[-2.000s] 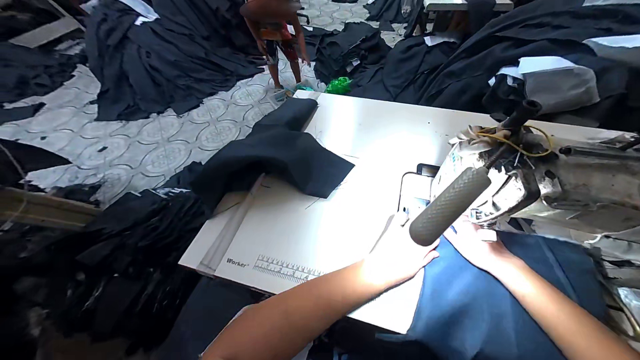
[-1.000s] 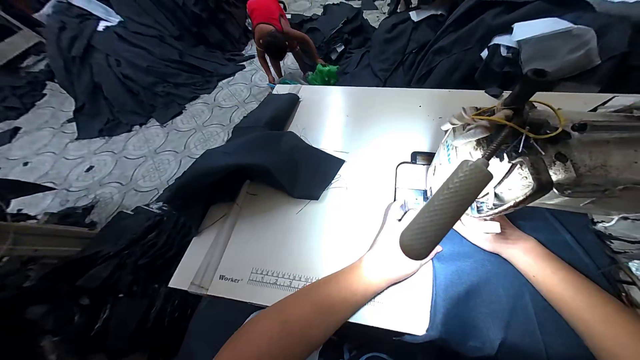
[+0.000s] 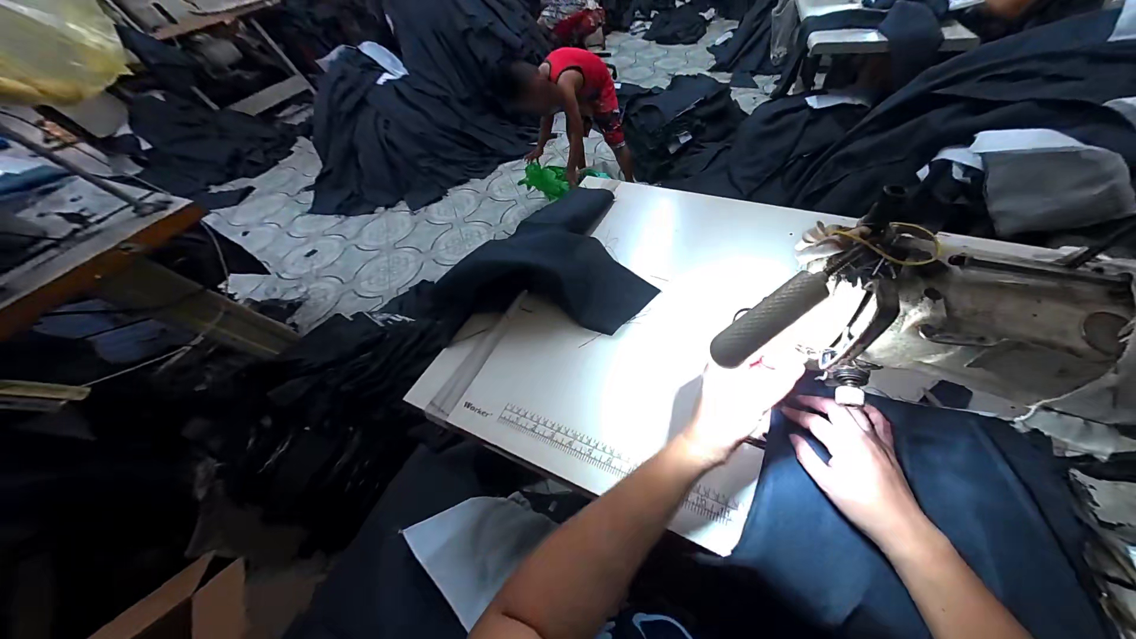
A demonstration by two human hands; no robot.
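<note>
A dark blue fabric piece (image 3: 923, 515) lies at the right of the white sewing table (image 3: 568, 373), partly beneath the head of an industrial sewing machine (image 3: 1021, 319). My right hand (image 3: 848, 453) rests flat on this fabric with fingers spread, just below the needle area. Beside the fabric's left edge, my left hand (image 3: 745, 399) is close to the needle area; glare and a grey textured handle (image 3: 768, 319) above it hide its fingertips, so its hold is unclear. Another dark cloth piece (image 3: 568, 266) drapes over the table's left edge.
A person (image 3: 581, 89) in red bends over a green bag (image 3: 546, 179) on the tiled floor beyond the table. Heaps of dark fabric (image 3: 417, 115) surround the workplace. An open cardboard box (image 3: 191, 603) is at lower left, and a wood-edged table (image 3: 98, 257) stands at far left.
My right hand now shows on top of the blue fabric, its fingers more visible than before. The person beyond the table has gone from upright to bent over. The view has shifted.
</note>
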